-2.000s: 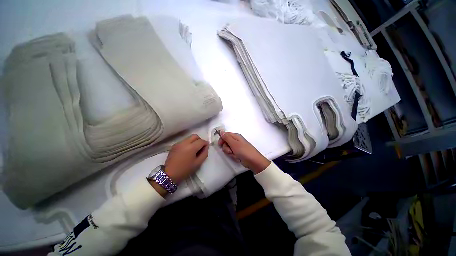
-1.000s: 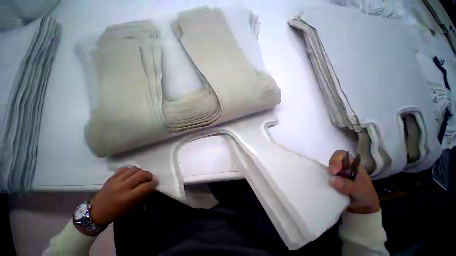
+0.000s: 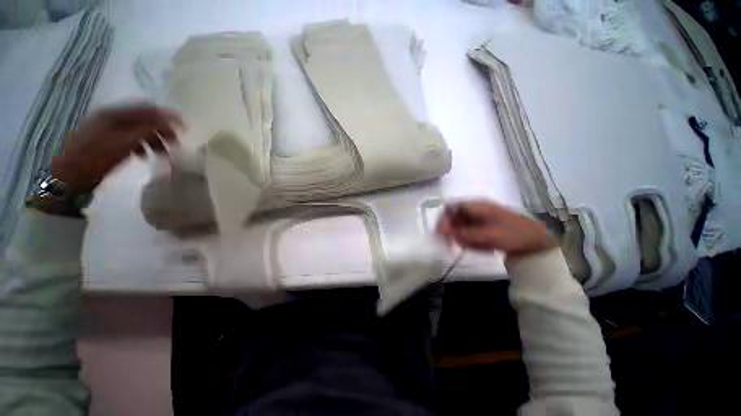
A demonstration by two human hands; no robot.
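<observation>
A white cut panel (image 3: 252,252) with a U-shaped neckline lies along the table's front edge. Its left strap (image 3: 231,183) is blurred and raised or folded over the stack. Its right part (image 3: 402,264) hangs near my right hand. My left hand (image 3: 122,150) is blurred at the left, fingers over the panel's left side; whether it grips cloth cannot be told. My right hand (image 3: 491,227) is closed around small dark snips (image 3: 463,213), beside the right armhole edge. A thin dark cord trails below it.
The turned-back beige plies (image 3: 357,106) lie behind the panel. One panel stack (image 3: 585,122) is at the right, another (image 3: 61,106) at the far left. White bundled fabric (image 3: 601,24) and a black strip (image 3: 700,138) lie beyond the right stack. The table (image 3: 146,284) ends before my lap.
My left hand has moved up and left from the panel's lower edge. My right hand has moved left and up, from the panel's outer end to near the armhole. The panel's right part has swung inward.
</observation>
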